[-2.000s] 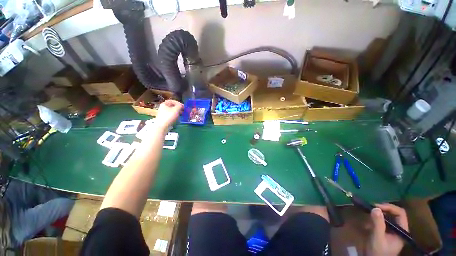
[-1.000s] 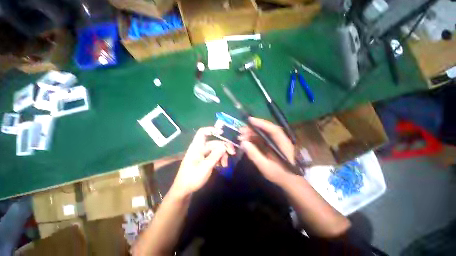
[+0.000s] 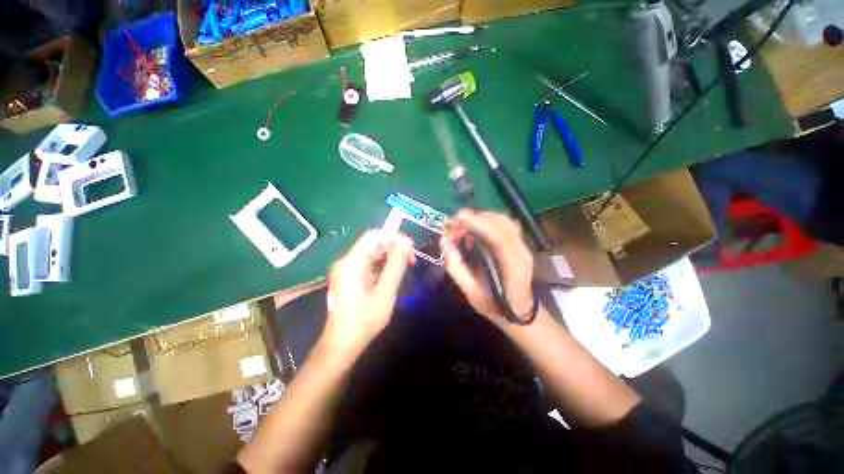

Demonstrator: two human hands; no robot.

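Note:
A white housing [image 3: 418, 233] with a blue battery cell [image 3: 404, 205] along its upper edge is held over the bench's front edge. My left hand [image 3: 363, 282] grips its left side. My right hand [image 3: 492, 261] is at its right side, fingers at the right end of the cell; what the fingertips pinch is too small to tell. The soldering iron [image 3: 460, 173] rests in my right hand, its tip pointing up and away, its dark cord over the wrist. Another white housing frame [image 3: 275, 225] lies on the bench to the left.
White housings [image 3: 98, 183] are piled left. A blue parts bin [image 3: 139, 67] and box of blue cells [image 3: 255, 44] stand behind. A small wired disc [image 3: 264, 133], oval bottle [image 3: 363, 154], mallet [image 3: 491, 159] and blue cutters [image 3: 556, 135] lie on the bench. A white tub [image 3: 687, 313] stands lower right.
Since one second ago the view has shifted slightly. My hands still hold the housing, with the right fingers more closely gathered at its right end. Earlier, my left hand reached towards the blue bin.

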